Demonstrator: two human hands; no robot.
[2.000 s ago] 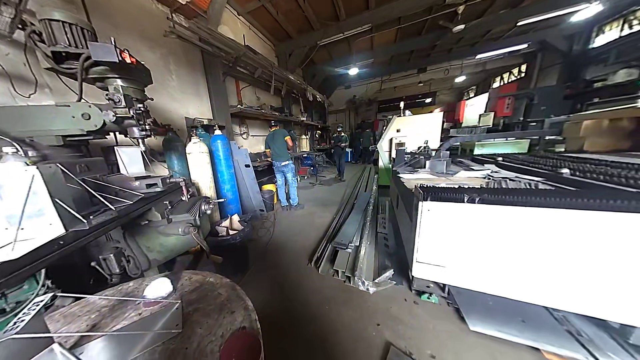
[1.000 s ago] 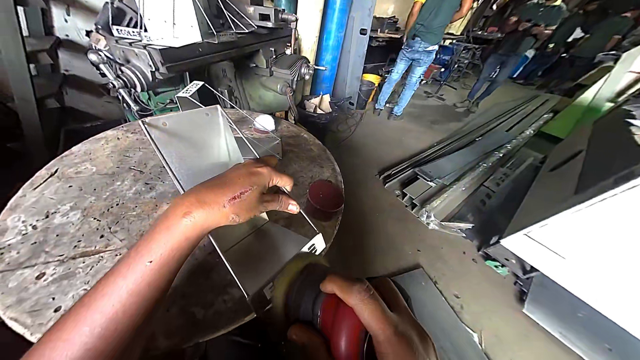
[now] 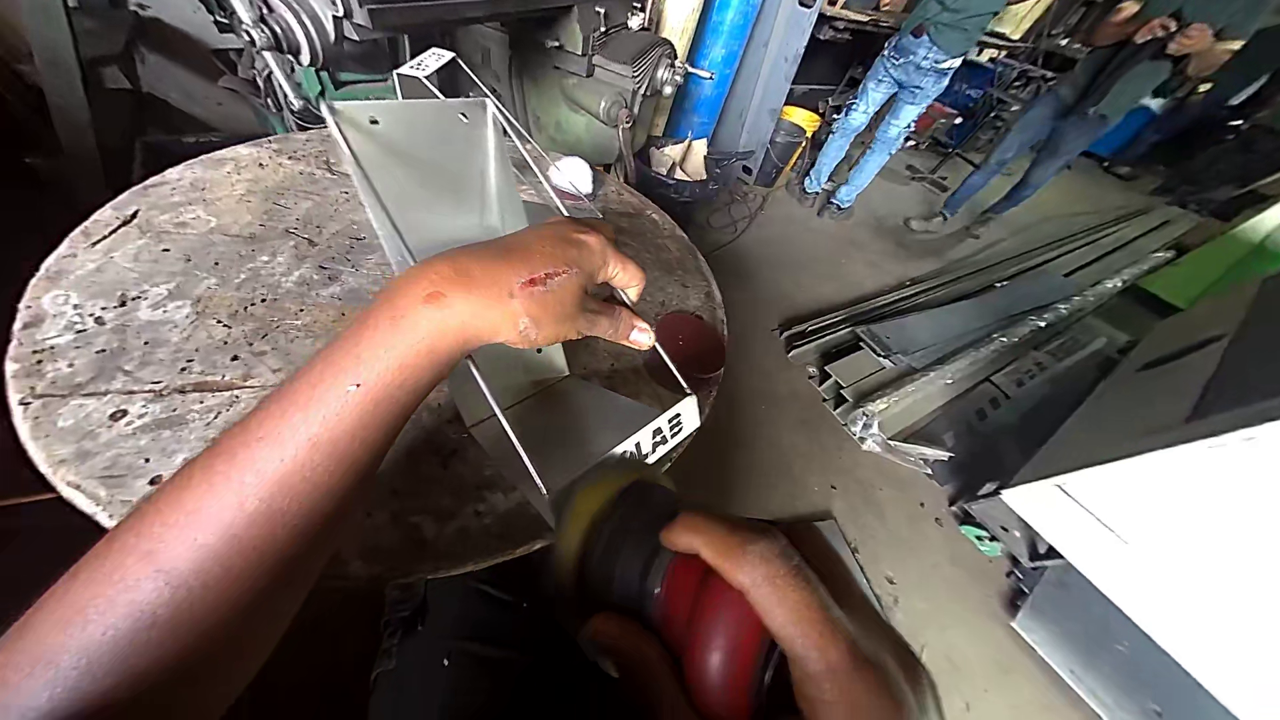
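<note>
A bent sheet-metal bracket with thin side rods and cut-out lettering on its end lip lies across a round, worn table. My left hand grips one of its rods near the lettered end. Low in the view, my right hand is wrapped around a red and black handheld power sander. The sander's yellowish disc is blurred and at the near corner of the lettered lip; whether it touches is unclear. A dark red abrasive disc lies at the table's right edge. A white lump sits behind the bracket.
Metal strips and profiles lie on the floor at right, beside a large white machine panel. A green-grey machine, a blue gas cylinder and a black bin stand behind the table. Two people stand farther back.
The view has swung down and left from the workshop to the table. Both hands, out of sight two seconds ago, have come into view with the bracket and sander; they look much the same since one second ago.
</note>
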